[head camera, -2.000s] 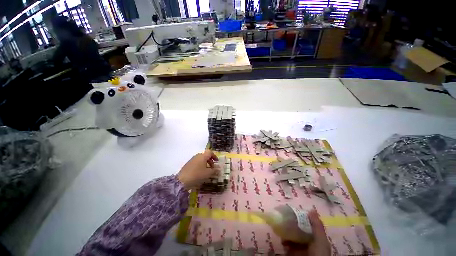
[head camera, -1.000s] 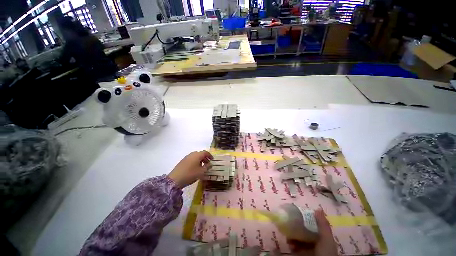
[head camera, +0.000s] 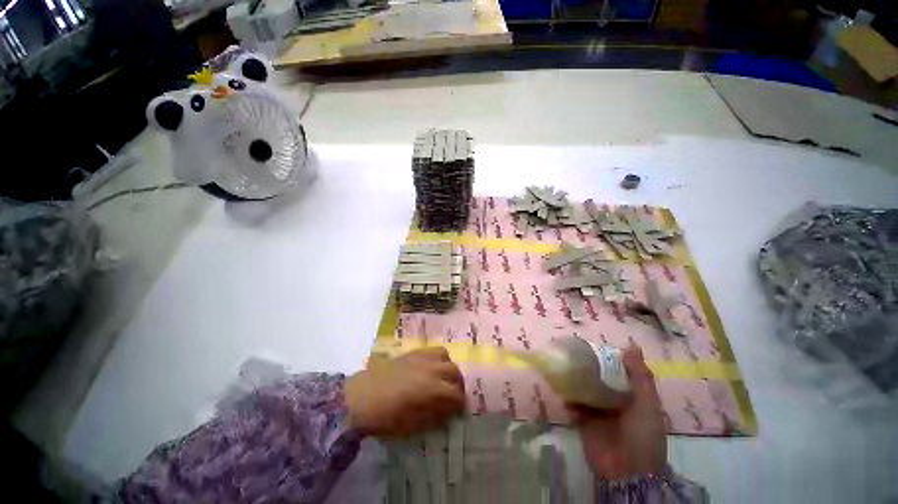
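My right hand point(head camera: 625, 423) is closed around the glue bottle point(head camera: 583, 372), whose pale nozzle points left over the pink board point(head camera: 512, 386). My left hand point(head camera: 409, 389) is at the board's front left edge, above the near end of loose grey strips point(head camera: 463, 463); its fingertips are hidden, so I cannot tell if it holds a strip. The low stack of strips point(head camera: 429, 276) lies at the board's left, its top row side by side. The tall stack point(head camera: 443, 177) stands behind it.
Loose strips point(head camera: 591, 271) overlap on the board's right side. A small dark cap point(head camera: 630, 181) lies behind the board. A white fan point(head camera: 241, 143) stands back left. Clear plastic bags stand at the right point(head camera: 837, 285) and far left point(head camera: 44, 271). A flat sheet point(head camera: 788, 113) lies back right.
My left hand has moved from the low stack towards me, to the loose strips at the front. My right hand still holds the bottle. The view has tilted down.
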